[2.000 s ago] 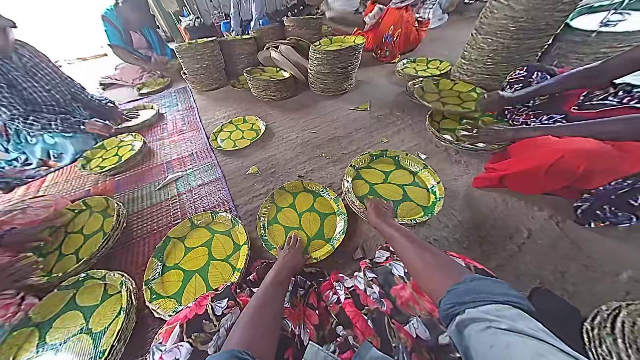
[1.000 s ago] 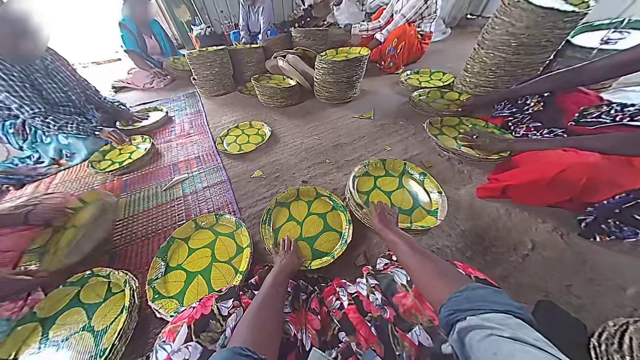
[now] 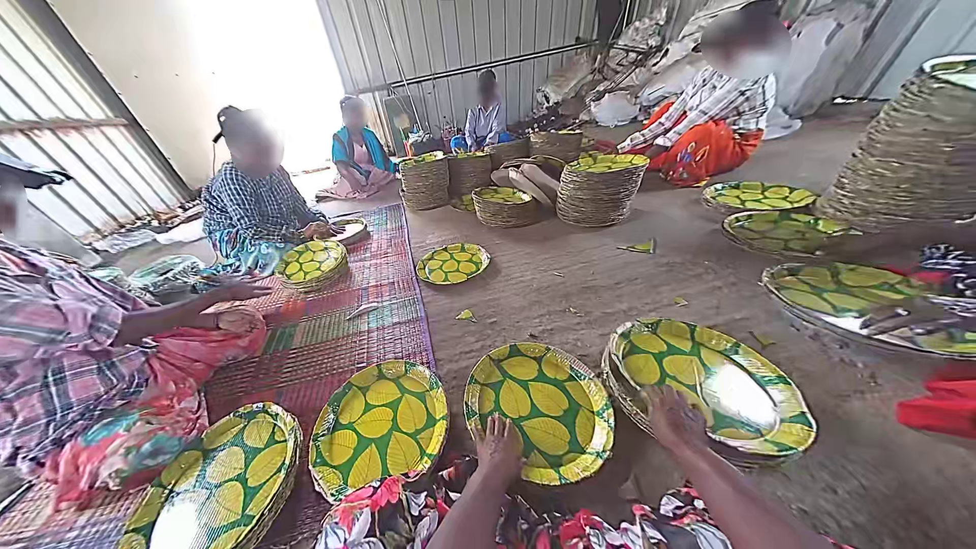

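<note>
My left hand [image 3: 499, 450] rests on the lower left rim of a round plate [image 3: 545, 404] printed with yellow leaves on green. To its right, my right hand [image 3: 675, 415] lies on the left part of the top plate of a short stack [image 3: 732, 381], whose surface shines with glare. Beside the left hand's plate, on the mat's edge, is another leaf-print plate [image 3: 381, 423]. A further stack of such plates [image 3: 229, 473] stands at the lower left. Whether the fingers grip the rims or only touch them is hard to tell.
A woven mat [image 3: 320, 335] covers the left floor, with co-workers seated along it. One plate [image 3: 453, 263] lies on the floor ahead. Tall plate stacks [image 3: 601, 194] stand farther back. At the right, a co-worker's hands touch another stack [image 3: 839, 290]. Small green and yellow scraps [image 3: 466, 315] dot the floor.
The view has tilted up, showing more of the room. The co-worker at the left, whose hands were on a plate a second ago, now has an arm stretched over the mat.
</note>
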